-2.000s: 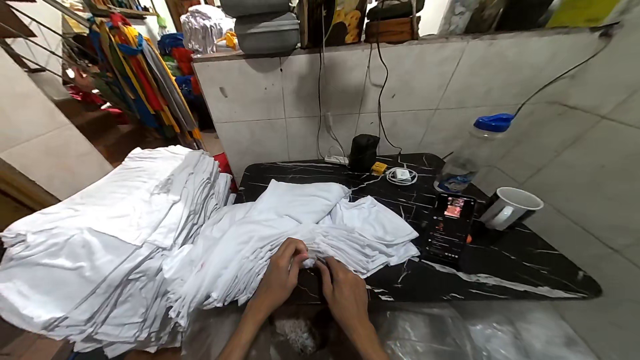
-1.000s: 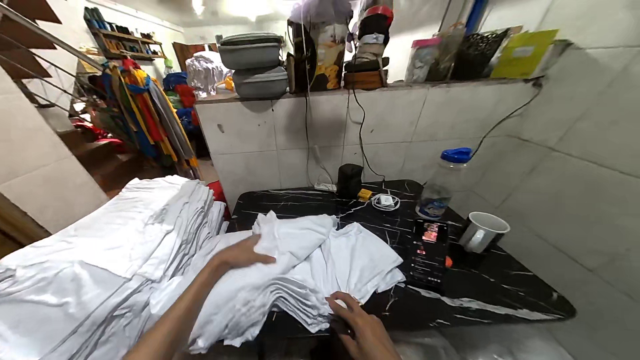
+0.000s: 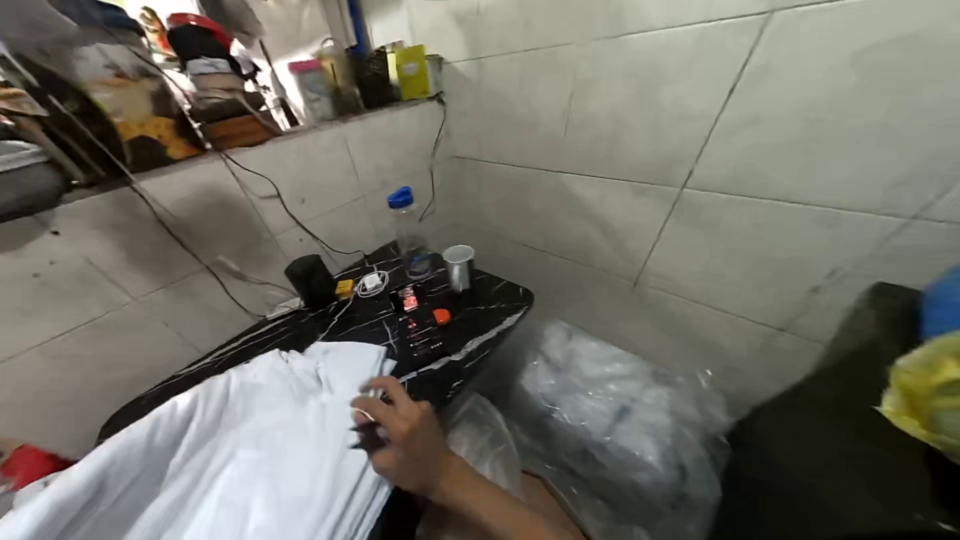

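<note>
White folded cloths (image 3: 255, 442) lie in a layered pile over the black marble-patterned table (image 3: 487, 307). My right hand (image 3: 409, 435) is at the pile's right edge, fingers curled around a small dark object (image 3: 367, 435) that I cannot identify; a thin pale loop shows by the fingers. My left hand is out of view. Beyond the cloths rests a phone (image 3: 420, 330) with a lit screen, an orange round item (image 3: 442, 316) beside it. A metal-coloured mug (image 3: 459, 268) and a clear bottle with a blue cap (image 3: 411, 240) stand farther back.
A black cylindrical object (image 3: 311, 281), a yellow plug (image 3: 344, 289) and a coiled white charger cable (image 3: 372, 283) sit near the tiled wall. Clear plastic bags (image 3: 615, 405) lie right of the table. A ledge (image 3: 322, 124) above holds bags and containers. Yellow plastic (image 3: 930, 390) shows at far right.
The view has swung right. My left hand, on the cloths one second ago, is out of view. My right hand remains by the cloths' right edge.
</note>
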